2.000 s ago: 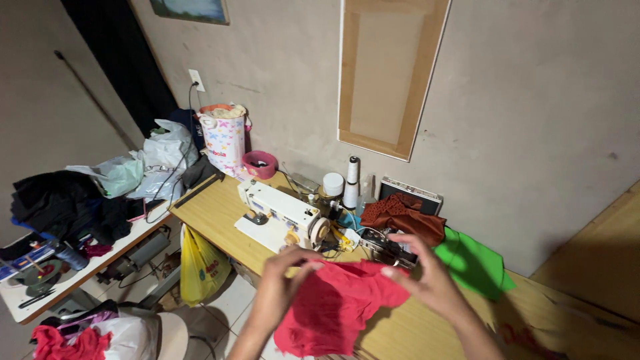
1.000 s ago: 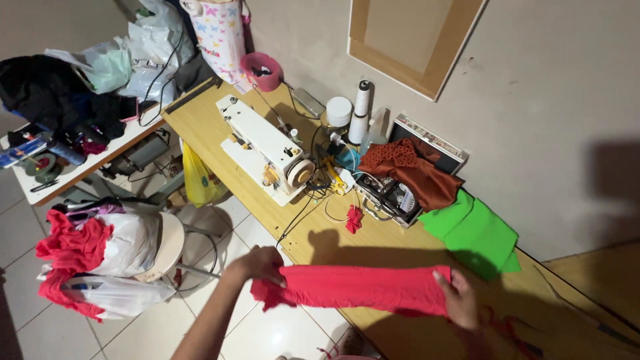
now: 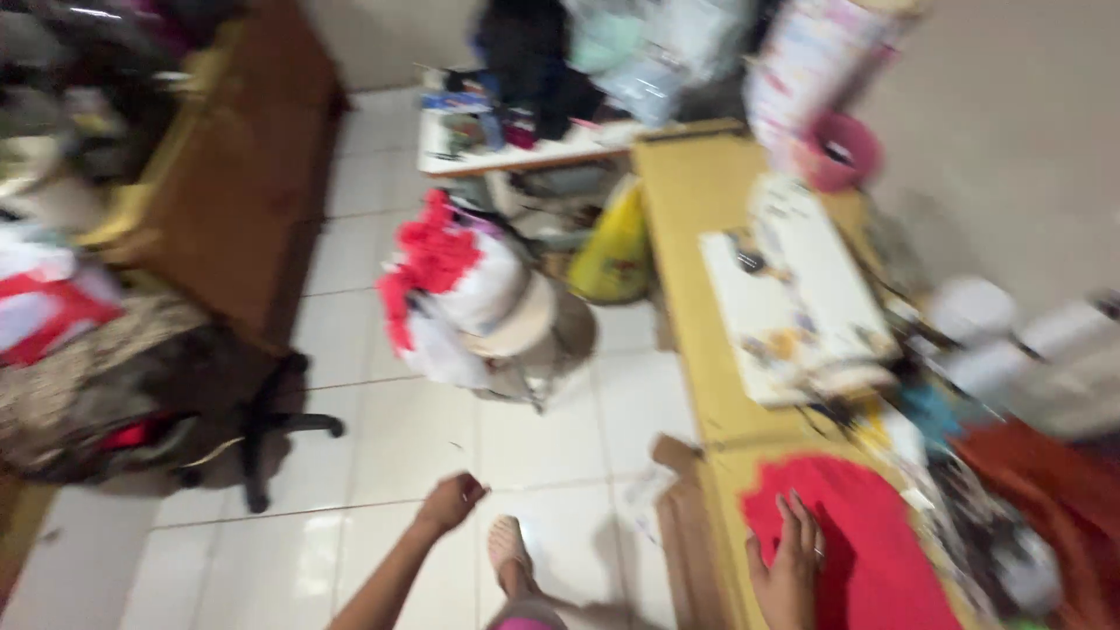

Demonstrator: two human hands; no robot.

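Observation:
Red fabric point(image 3: 866, 542) lies spread on the wooden table at the lower right. My right hand point(image 3: 792, 547), with a ring on one finger, rests at the fabric's left part, fingers apart. Over the tiled floor is my left hand point(image 3: 457, 500), fingers curled; blur hides whether anything is between them. Beyond the fabric stands a white sewing machine point(image 3: 827, 280) on the same table. Rust-brown fabric point(image 3: 1032, 499) lies to the right of the red piece.
A stool point(image 3: 525, 324) heaped with red cloth and white bags stands on the floor. A yellow bag point(image 3: 612, 249) hangs by the table. A wheeled chair base point(image 3: 262, 429) and a brown wooden cabinet point(image 3: 254, 166) are at left. White thread cones point(image 3: 1063, 337) stand behind the machine.
The red fabric, held stretched between both hands a second ago, now lies on the table. My left hand has left it and is over the floor. The view has swung left and down.

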